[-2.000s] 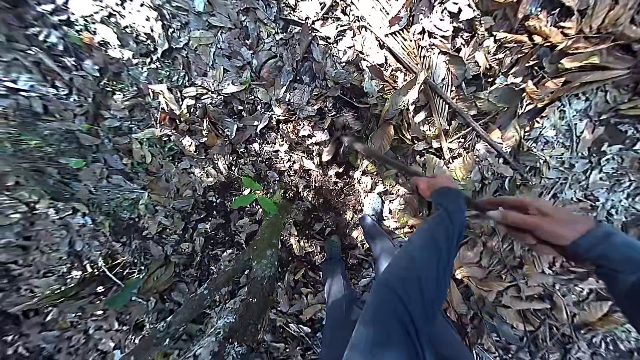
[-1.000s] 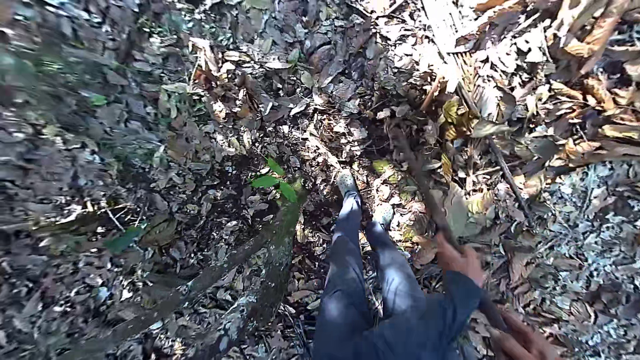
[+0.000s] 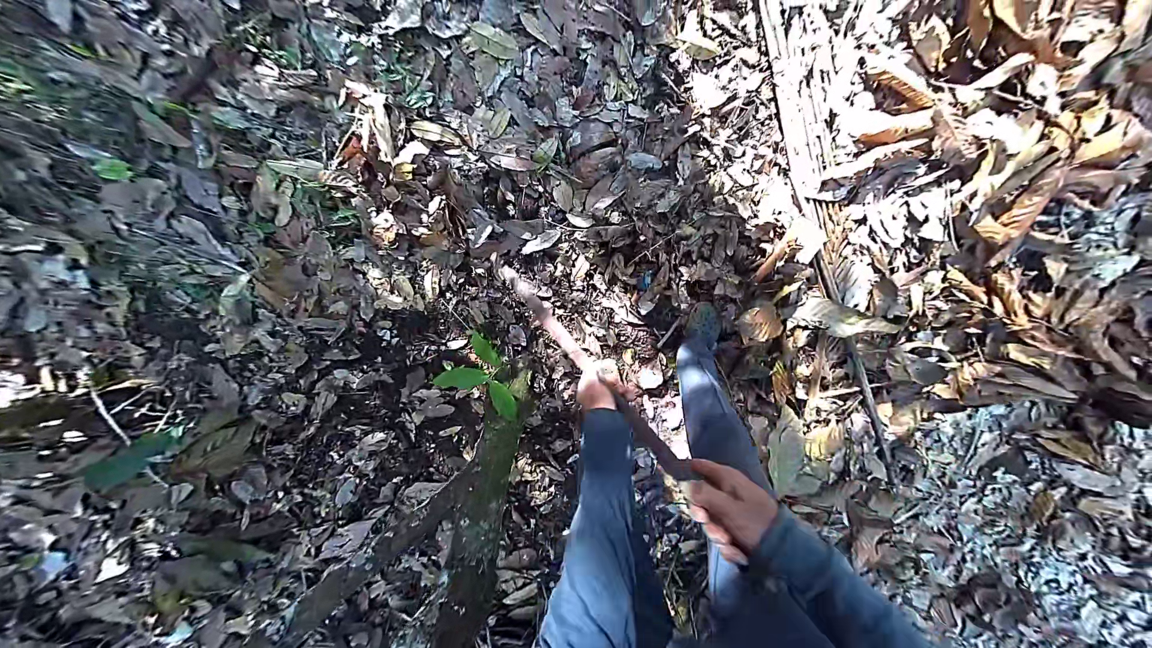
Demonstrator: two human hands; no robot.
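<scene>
A long wooden stick (image 3: pixel 650 436) slants across the front of my legs, its far tip low over the leaf litter toward the upper left. Around its middle is my left hand (image 3: pixel 601 387), closed and partly blurred. My right hand (image 3: pixel 733 511) grips the stick nearer my body, with the fingers wrapped around its near end. A shoe (image 3: pixel 703 322) shows among dead leaves to the right of the stick. My other foot cannot be made out.
A green-leaved sprout (image 3: pixel 486 376) stands left of my left hand, by a mossy trunk or root (image 3: pixel 481 504). Dry leaves cover the ground. A dry palm frond (image 3: pixel 796 117) and a thin branch (image 3: pixel 866 391) lie to the right.
Both hands and the stick have swung from the right of my legs toward the left. The stick's far end now points to the upper left. Two shoes showed earlier; one shows now.
</scene>
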